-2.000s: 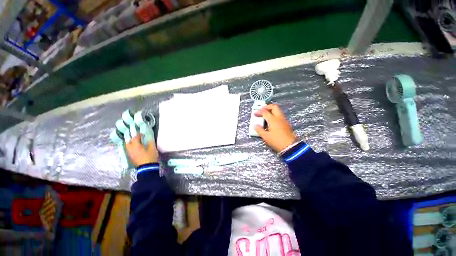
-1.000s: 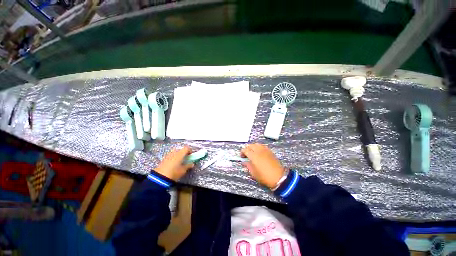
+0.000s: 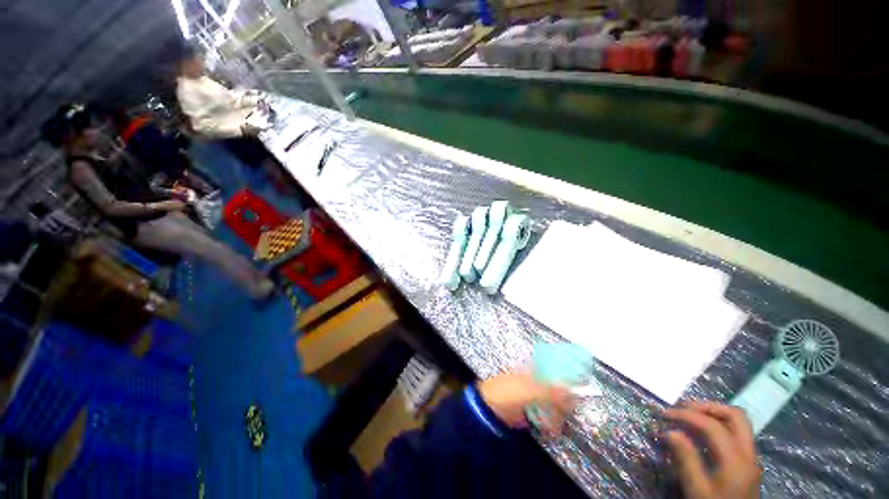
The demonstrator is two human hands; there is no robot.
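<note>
My left hand [image 3: 531, 398] is at the bench's near edge, blurred, with pale mint parts [image 3: 562, 363] at its fingers. My right hand [image 3: 716, 450] is at the lower right, cut off by the frame's bottom edge, fingers apart beside a mint fan [image 3: 770, 392]. That fan lies with its round spoked head [image 3: 809, 347] away from me. Whether the right fingers touch its handle cannot be told. Several mint fans [image 3: 502, 251] lie side by side left of the white sheets [image 3: 629, 302].
The silvery bench [image 3: 390, 200] runs to the far left beside the green conveyor [image 3: 585, 161]. Two dark thin items lie on it. A person in white [image 3: 210, 102] is at its far end; another person [image 3: 146, 210] sits left. Red stools [image 3: 322, 263] and cardboard boxes [image 3: 351, 326] stand beside the bench.
The view has swung left, so the brush and the far-right fan are out of view. My left hand has mint parts at its fingers; my right hand is now near the single fan.
</note>
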